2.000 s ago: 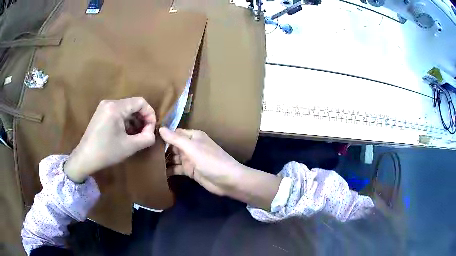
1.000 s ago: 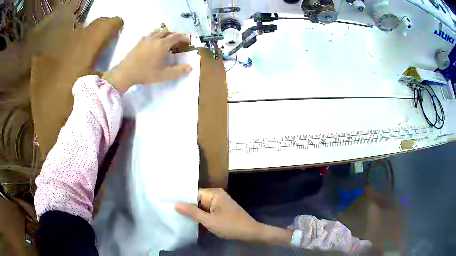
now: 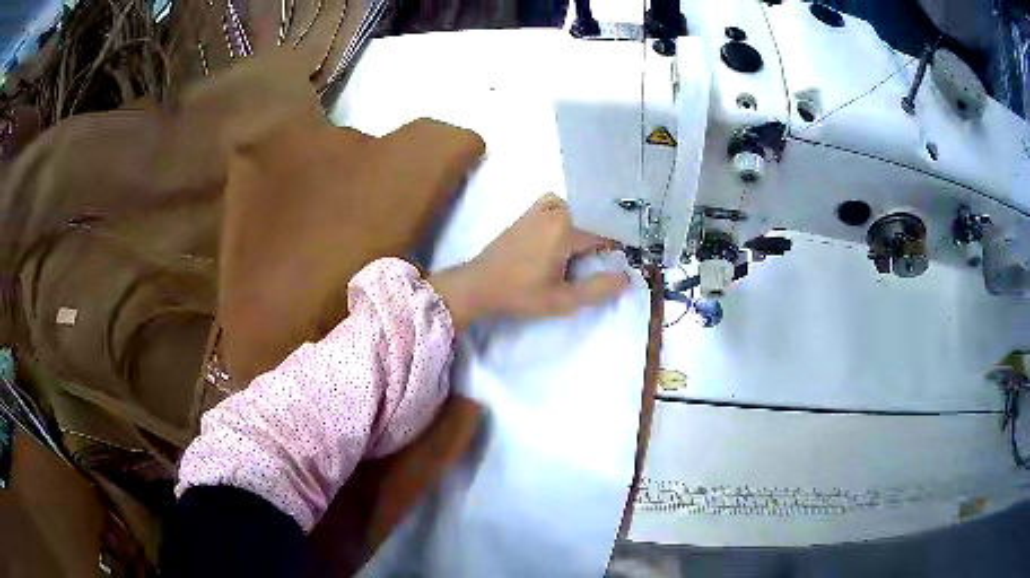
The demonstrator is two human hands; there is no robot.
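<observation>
A bag panel [image 3: 565,384] lies white side up on the machine table, its right edge at the presser foot [image 3: 646,257]. A narrow brown strip [image 3: 647,423] shows along that edge. My left hand [image 3: 537,269] lies on the panel just left of the foot, thumb and forefinger spread, with white material bunched between them. A blurred, skin-coloured bit of my right hand [image 3: 653,561] shows at the bottom edge by the panel's lower corner; its fingers are hidden. Brown face-side material [image 3: 328,226] is folded out to the left of my left arm.
The white machine head [image 3: 616,147] stands over the work, with a tension knob [image 3: 748,165] and a round metal part [image 3: 899,243] to the right. A printed ruler scale [image 3: 768,498] runs along the table front. Brown bags [image 3: 96,271] with loops are piled at left. A black cord [image 3: 1013,418] lies far right.
The brown piece first held in both hands now lies white side up at the machine. The view has shifted, showing more of the machine head. My right hand has mostly left the picture at the bottom.
</observation>
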